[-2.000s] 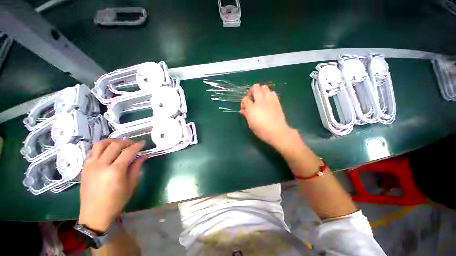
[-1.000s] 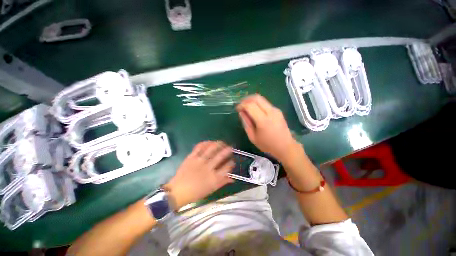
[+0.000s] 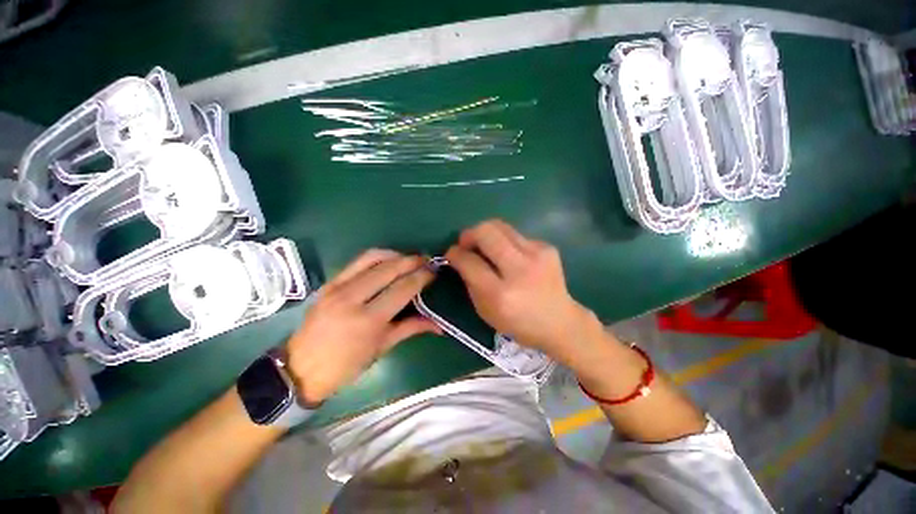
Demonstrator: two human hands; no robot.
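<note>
A white oval plastic frame [image 3: 460, 335] lies tilted at the bench's front edge, its round disc end partly under my right forearm. My left hand [image 3: 364, 313] holds its far loop end between thumb and fingers. My right hand [image 3: 510, 283] has its fingertips pinched at the same loop end, close to the left fingertips. Whether a thin strip is between the right fingertips cannot be told. A loose pile of thin silvery strips [image 3: 402, 138] lies beyond my hands, one with yellowish glints, and a single strip [image 3: 464, 183] lies nearer.
Stacks of white frames [image 3: 206, 286] stand at the left, three stacks [image 3: 653, 90] at the right, and more frames [image 3: 884, 85] at the far right. A pale strip [image 3: 422, 45] crosses the green bench. A red stool [image 3: 748, 306] is below at the right.
My left hand has brought a frame from the left stacks to the front edge and tilted it. My right hand has moved from the strip pile to the frame's loop end. The view has shifted.
</note>
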